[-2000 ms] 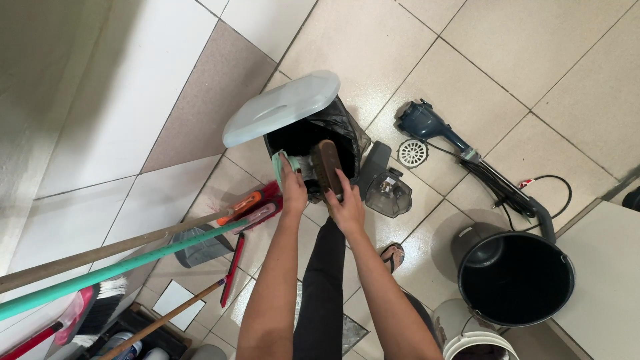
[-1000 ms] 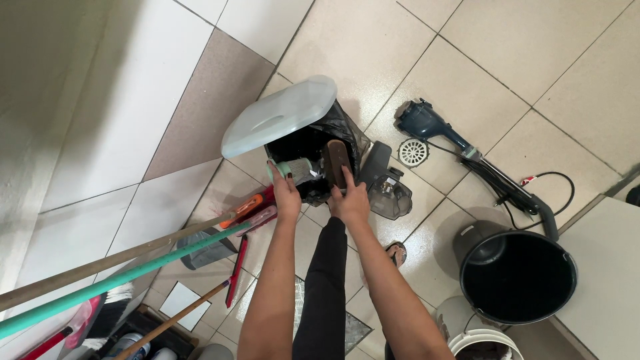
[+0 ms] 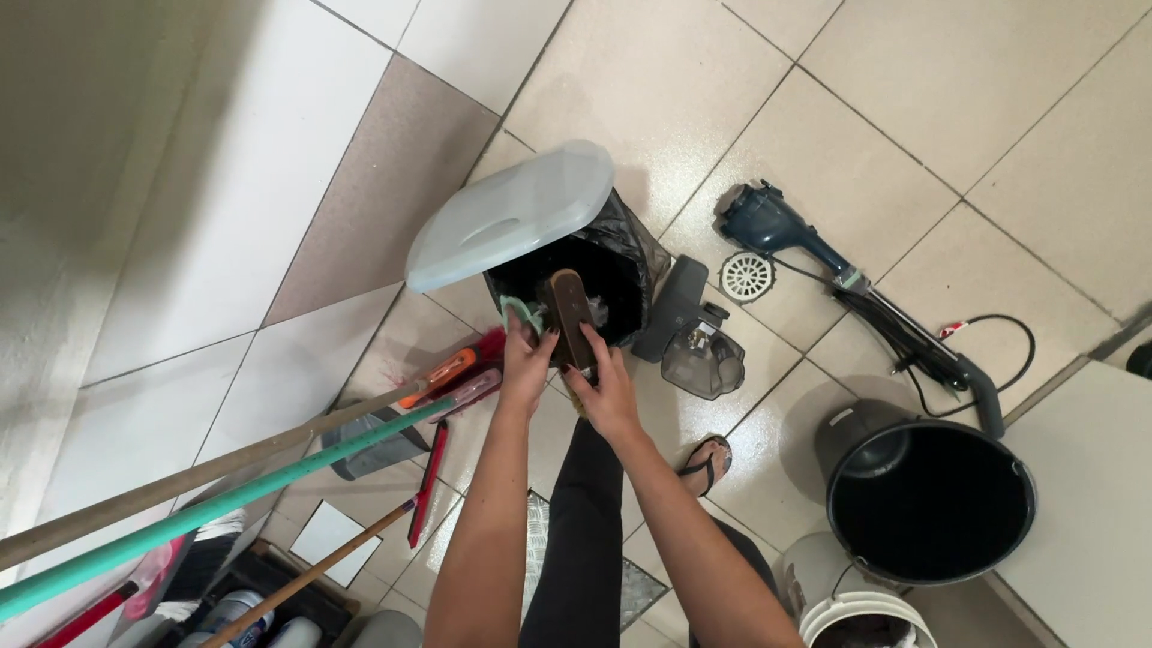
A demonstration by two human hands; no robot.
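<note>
My right hand grips the near end of a wooden-backed brush, with some pale bristles showing beneath it. In my left hand is a light green cloth, and its fingers are close against the brush's left side. Both hands are over the near edge of a trash bin lined with a black plastic bag. The bin's translucent lid is tilted up at the far left side. Pale material, too unclear to name, lies inside the bin.
Right of the bin lie a grey plastic part and a clear vacuum container. Farther right are a floor drain cover, a corded stick vacuum, a black bucket and a white bucket. Brooms and a squeegee stand left.
The left hand and cloth have come nearer to the brush than one second ago. The brush has shifted and stays in my right hand.
</note>
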